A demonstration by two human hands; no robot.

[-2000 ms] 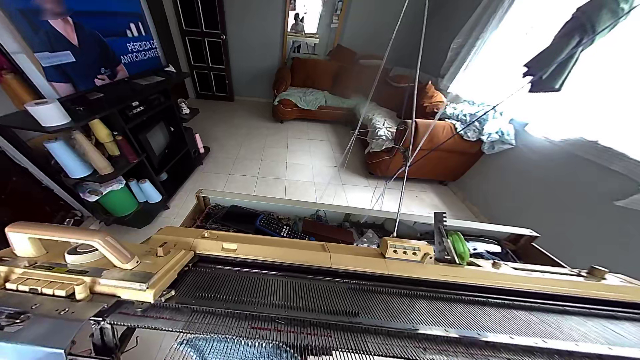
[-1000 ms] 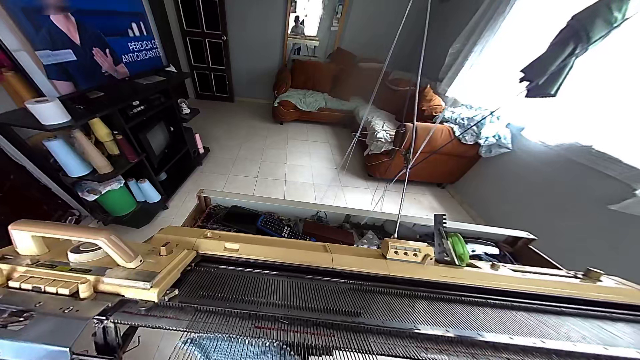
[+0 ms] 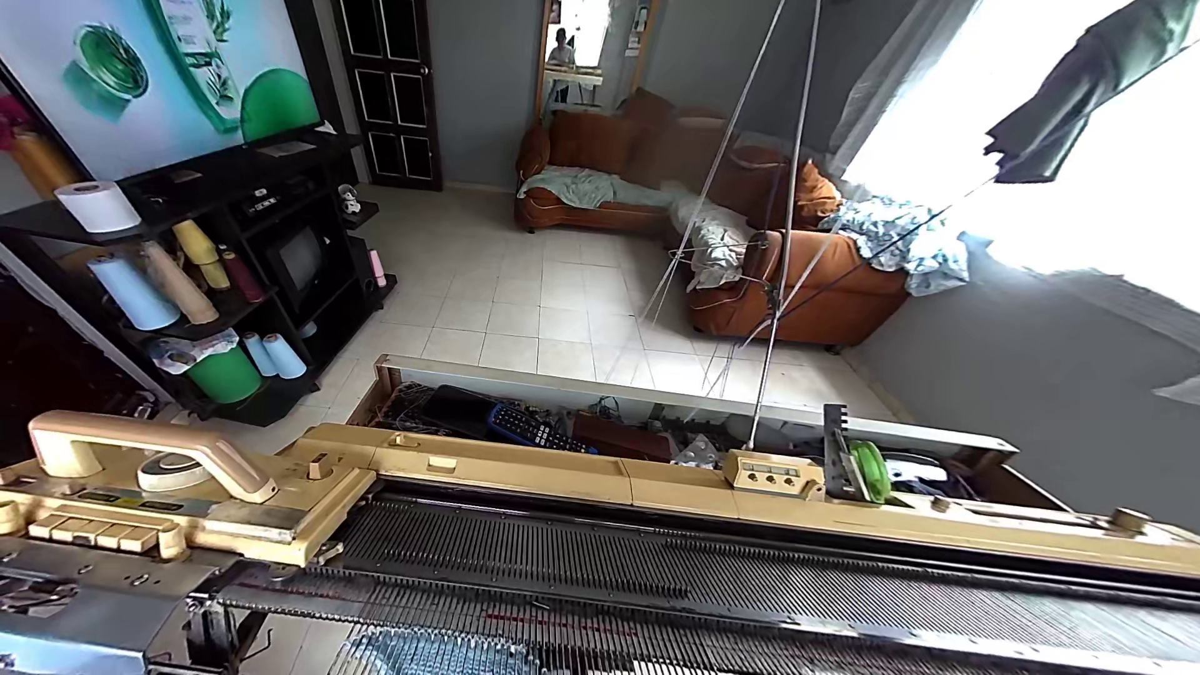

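Neither of my hands is in the head view. A cream knitting machine spans the foreground, its needle bed [image 3: 600, 553] lined with closely set metal needles. At the left end sits the carriage [image 3: 178, 506] with its curved handle [image 3: 150, 441] and a row of push buttons [image 3: 91, 532]. A row counter [image 3: 773, 475] is on the rear rail, right of the middle, near the foot of the yarn mast [image 3: 778, 309]. Pale blue knitted fabric [image 3: 436, 652] shows below the needles at the bottom edge. A roll of tape [image 3: 173, 471] lies on the carriage.
Behind the machine, a long wooden tray [image 3: 600, 384] holds a remote control [image 3: 530, 427] and loose items. A green roll [image 3: 870, 472] stands by a black toothed piece [image 3: 835, 450]. A black shelf unit [image 3: 272, 216] with yarn cones is at left, an orange sofa [image 3: 806, 300] beyond. Thin yarn strands rise to the top.
The picture on the television has changed from a person to green products. The knitting machine and its carriage show no plain movement.
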